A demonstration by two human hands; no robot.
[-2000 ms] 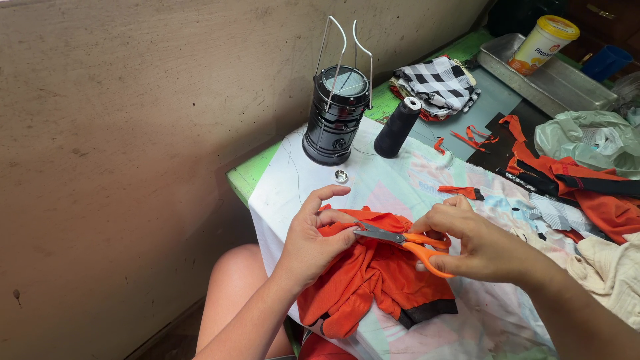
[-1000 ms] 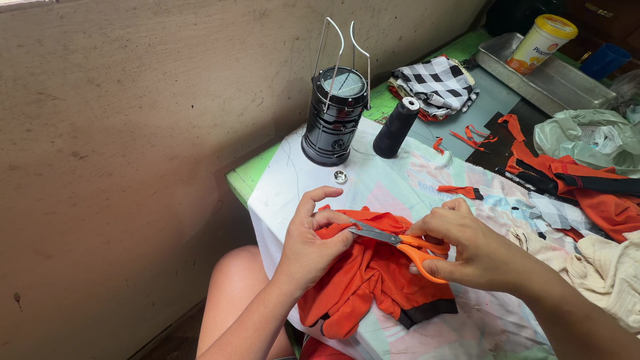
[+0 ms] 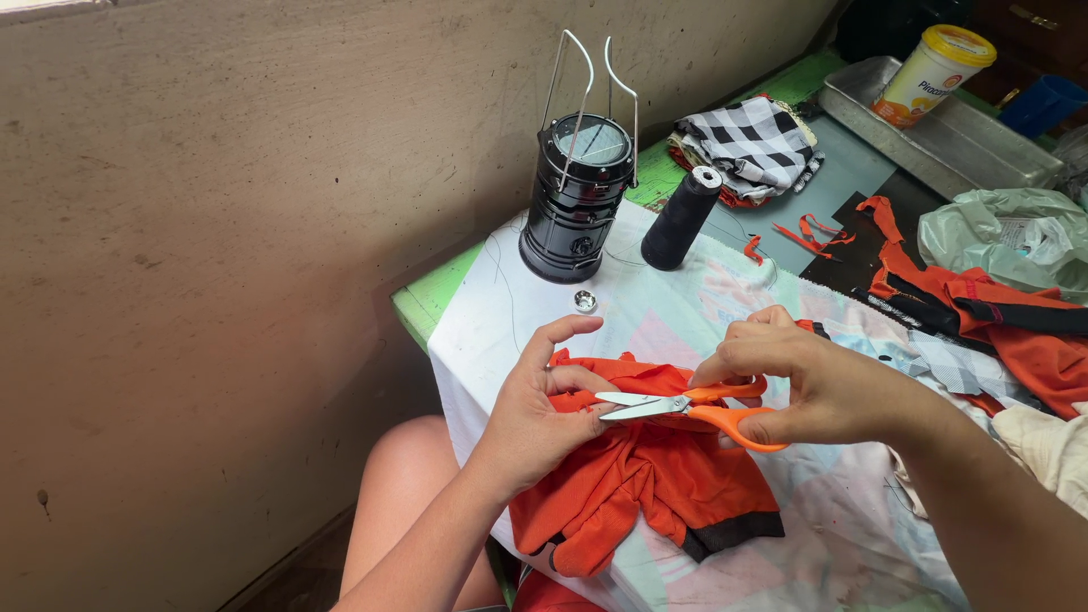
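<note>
Orange-handled scissors [image 3: 722, 412] are in my right hand [image 3: 807, 378], fingers and thumb in the loops, the metal blades slightly apart and pointing left. The blade tips lie by the thumb and forefinger of my left hand [image 3: 544, 412], which pinches the edge of an orange-red cloth garment [image 3: 663, 484] with black trim. The garment lies bunched on the cloth-covered table edge, below both hands. Part of its upper edge is hidden behind the fingers and the scissors.
Beyond my hands stand a black camping lantern [image 3: 574, 204], a black thread cone [image 3: 682, 219] and a small metal bobbin-like piece [image 3: 585, 301]. Folded checkered cloth [image 3: 752, 144], a metal tray [image 3: 977, 149], a plastic bag [image 3: 1007, 238] and orange cloth pieces [image 3: 1020, 331] lie farther right. A wall [image 3: 212, 255] borders the left.
The scissors have turned a little in my right hand, and their blades now stand slightly apart. My left hand keeps its pinch on the orange-red garment.
</note>
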